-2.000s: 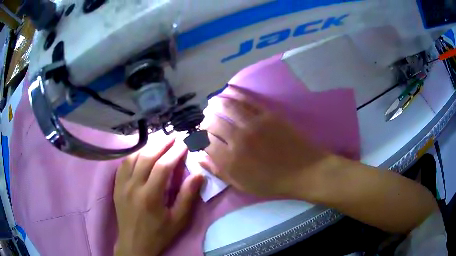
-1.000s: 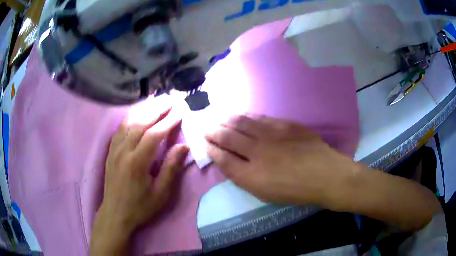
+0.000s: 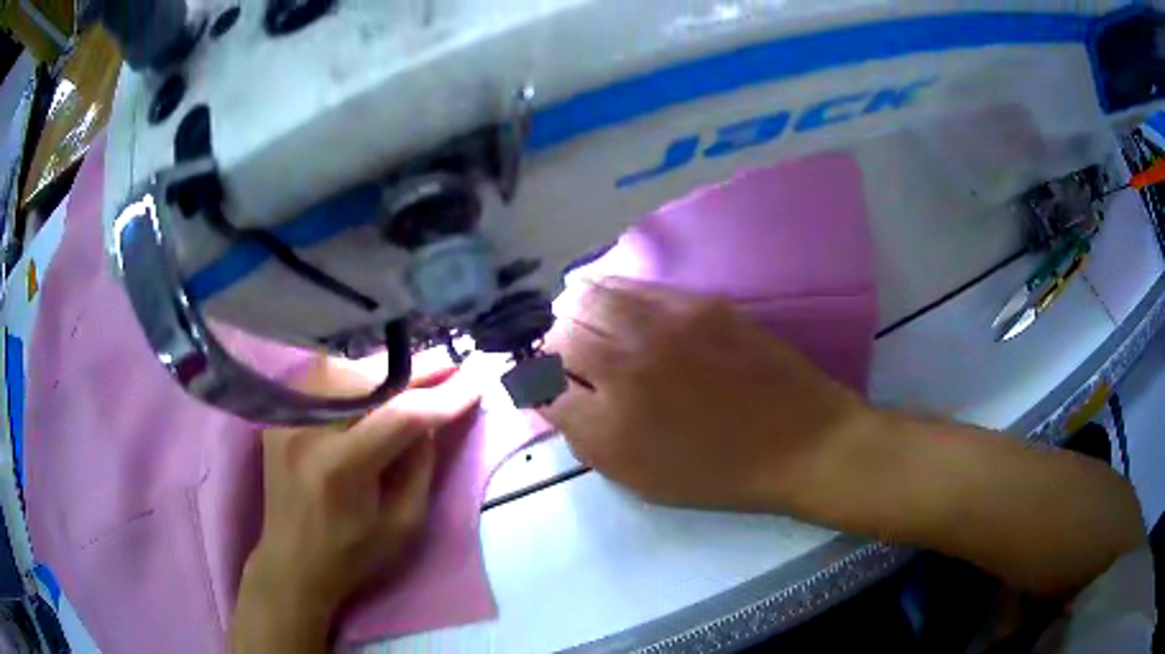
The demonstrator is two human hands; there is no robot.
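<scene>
The pink garment panel [image 3: 121,460] lies on the white table under the sewing machine head [image 3: 575,192]. Its right part [image 3: 799,256] shows beyond my right hand. My left hand [image 3: 345,498] is left of the needle area, its fingers bent together on the panel, pinching it near the lamp glare. My right hand [image 3: 696,396] lies palm down just right of the needle area. Its fingertips are blurred and partly lost in glare, so its grip is unclear. The small grey many-sided piece [image 3: 537,380] hangs between the hands. The needle point is hidden by glare.
A curved metal guard [image 3: 160,313] is at the head's left end. Thread snips [image 3: 1041,291] and an orange-red tip [image 3: 1147,174] lie at the right. The ruler-marked table edge [image 3: 779,598] curves along the front.
The panel has shifted and turned, baring table in front of the needle. The white piece between my hands no longer shows. My left fingers have drawn together; my right hand moved towards the needle, after drawing back.
</scene>
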